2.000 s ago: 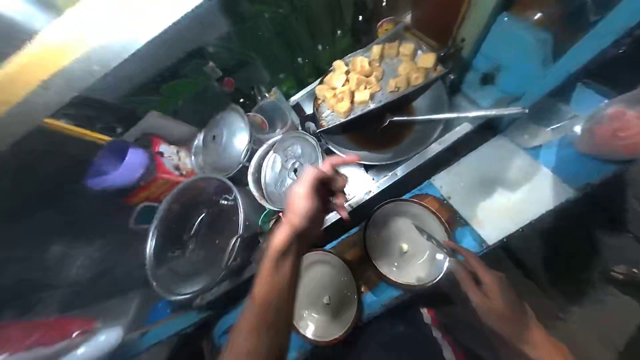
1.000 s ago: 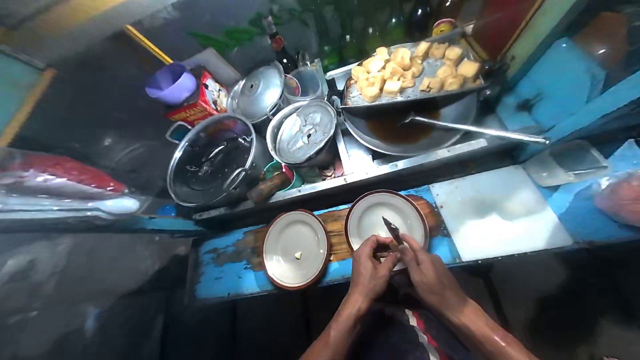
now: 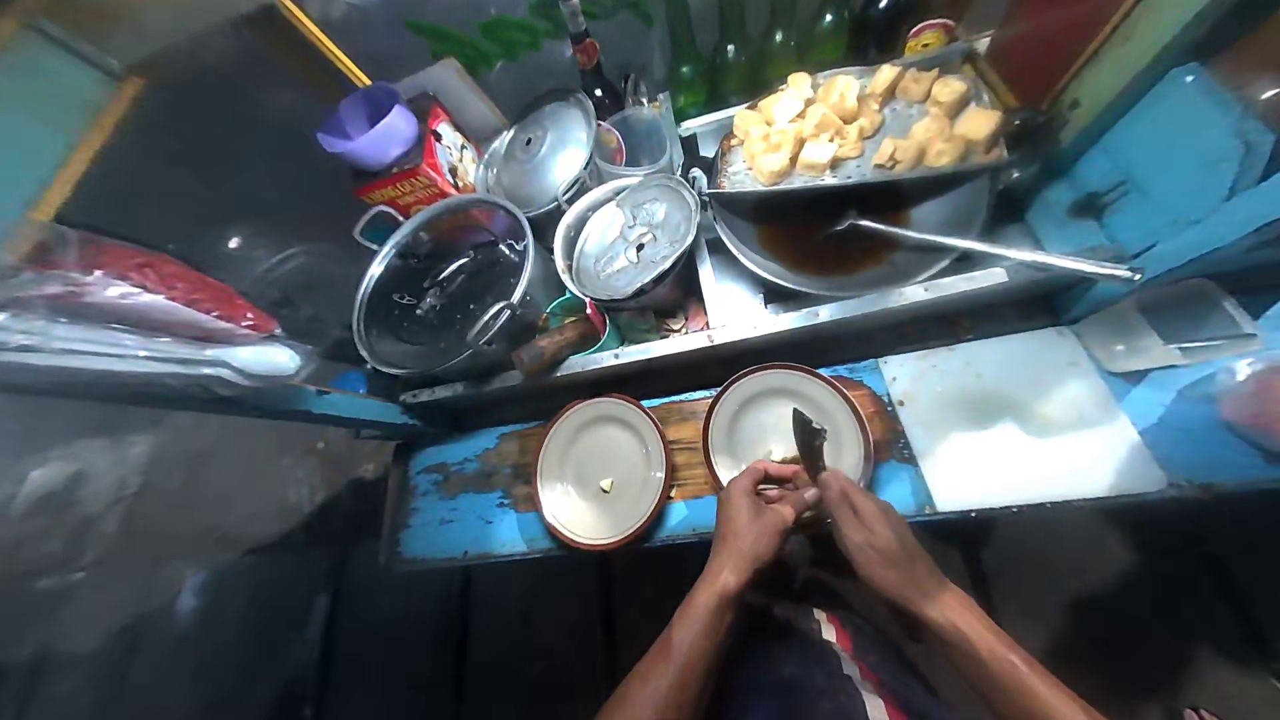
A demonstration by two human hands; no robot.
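Observation:
My right hand (image 3: pixel 875 530) is closed around the handle end of a small dark knife (image 3: pixel 810 440), its blade pointing up over the right plate (image 3: pixel 760 410), which is cream with a brown rim. Beside it, my left hand (image 3: pixel 755 520) has thumb and fingertips pinched together at that plate's near edge; whether something small is between them cannot be seen. A small pale piece lies near the fingertips. The left plate (image 3: pixel 590 450), of the same kind, holds a small pale piece of food (image 3: pixel 606 486). Both plates rest on a worn wooden board (image 3: pixel 685 440).
Behind the plates stand a large metal pot (image 3: pixel 445 285), lidded pots (image 3: pixel 628 240) and a wok (image 3: pixel 960 230) of brown liquid with a long metal ladle (image 3: pixel 1000 255). Fried tofu pieces (image 3: pixel 840 95) fill a metal tray above it. A white board (image 3: pixel 1015 420) lies to the right.
My left hand, raised near the pots two seconds ago, has come down beside my right hand at the right plate. The knife's blade now points up. The view has turned.

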